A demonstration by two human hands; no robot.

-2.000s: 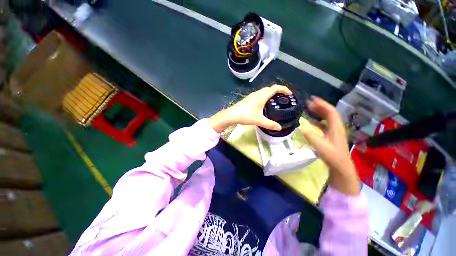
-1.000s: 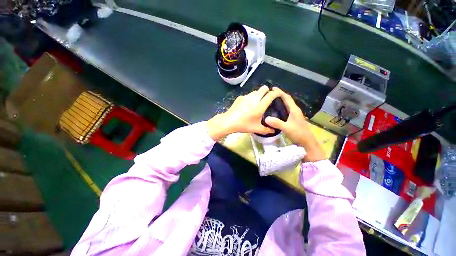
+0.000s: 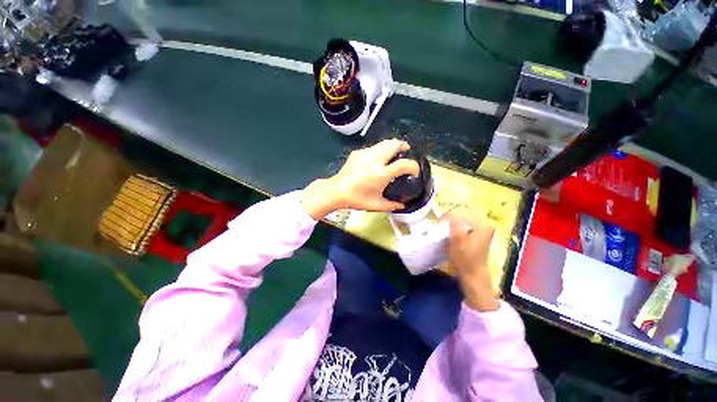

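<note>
A camera unit stands over the yellow pad (image 3: 483, 202) at the bench edge, with its black camera head (image 3: 407, 187) up and its white bracket (image 3: 424, 245) below. My left hand (image 3: 368, 179) is closed around the black head, fingers over its top and side. My right hand (image 3: 470, 245) is at the right side of the white bracket with its fingers curled against it; the fingertips are blurred and partly hidden. An open camera unit (image 3: 343, 88) with a black cup, red and yellow wires and a white base stands behind on the green bench.
A grey screw feeder (image 3: 538, 118) stands behind the pad. A black electric screwdriver (image 3: 590, 145) hangs over its right side. The red mat (image 3: 621, 196) at right holds a black object (image 3: 674, 206), papers and a pale tube (image 3: 657, 302). A red stool (image 3: 193, 224) and cartons are at left.
My right hand has moved from the black head down to the white bracket. My left hand still holds the head. The view has shifted, and the screwdriver now hangs nearer the feeder.
</note>
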